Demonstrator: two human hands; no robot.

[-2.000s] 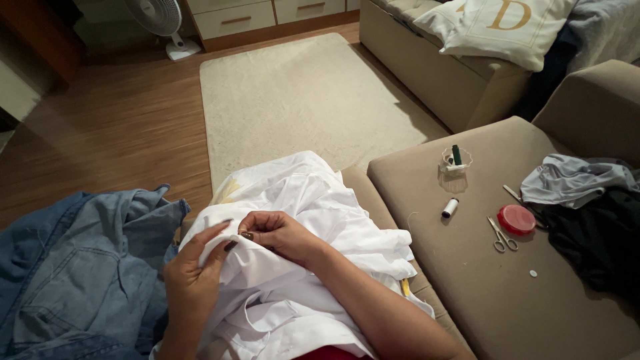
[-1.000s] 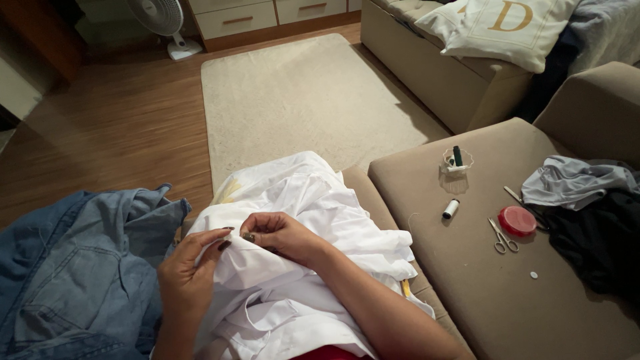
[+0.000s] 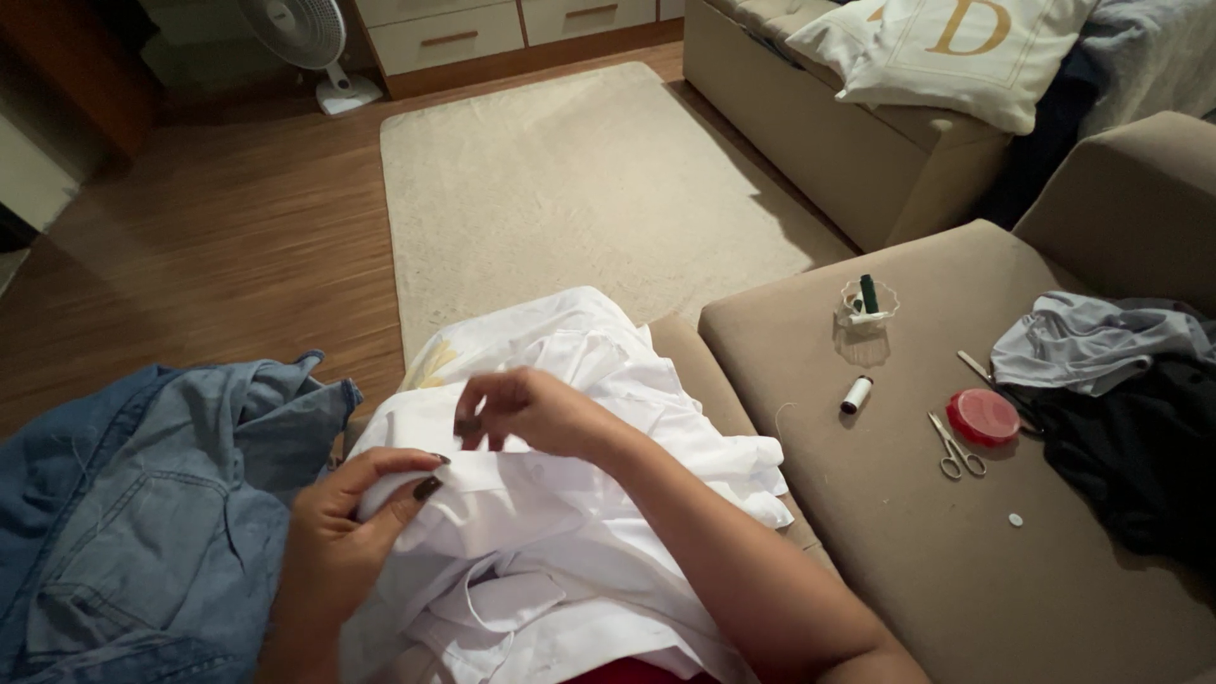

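Note:
A white garment (image 3: 532, 503) lies bunched over my lap. My left hand (image 3: 356, 532) pinches a fold of it between thumb and fingertips. Just above that fold is my right hand (image 3: 518, 413), its fingers curled and slightly blurred; whether a needle or thread is between them cannot be made out. On the beige sofa seat to the right lie a spool of white thread (image 3: 856, 394), small scissors (image 3: 955, 446), a red round container (image 3: 984, 417) and a small white button (image 3: 1016, 520). Behind them stands a clear scalloped dish (image 3: 880, 309) holding a dark green spool.
Blue denim clothing (image 3: 152, 513) is heaped at my left. Grey cloth (image 3: 1092, 342) and black cloth (image 3: 1130, 446) lie at the far right of the seat. Ahead are a cream rug (image 3: 570, 190), a white fan (image 3: 304, 38), drawers (image 3: 446, 40) and a cushion (image 3: 969, 57) on an upholstered bench.
My right hand has come away from my left fingertips and lifted a little above the fold. My left hand still pinches the white cloth.

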